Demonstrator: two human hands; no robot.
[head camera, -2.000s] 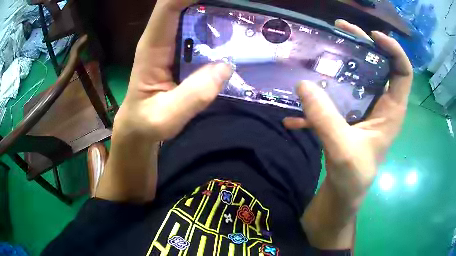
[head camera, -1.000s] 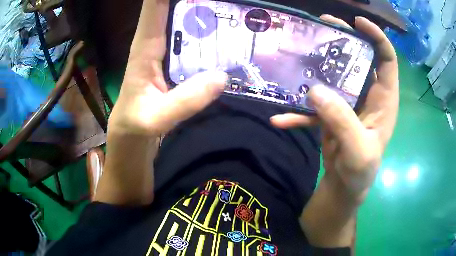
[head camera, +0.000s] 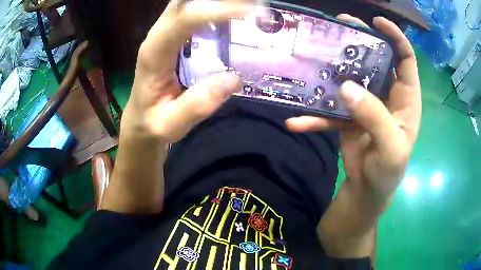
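Note:
A smartphone (head camera: 295, 58) in a dark case is held sideways at the top of the view, its lit screen showing a bright scene with round icons. My left hand (head camera: 169, 89) holds its left end; the thumb is over the lower left of the screen and a blurred finger lies across the upper left. My right hand (head camera: 382, 116) holds the right end, with the thumb over the lower right icons, fingertips at the top edge and one finger under the bottom edge.
A wooden armchair (head camera: 87, 113) stands at left, with shiny blue plastic (head camera: 45, 134) by its arm. A pale heap (head camera: 18, 52) lies upper left. More blue plastic (head camera: 430, 39) and a dark table edge (head camera: 403, 13) are upper right. At the lower left edge, part of a person shows.
My left index finger has come over the phone's upper left. My right thumb shifted slightly. The phone moved left from its earliest position. Blue plastic has come into view at the chair.

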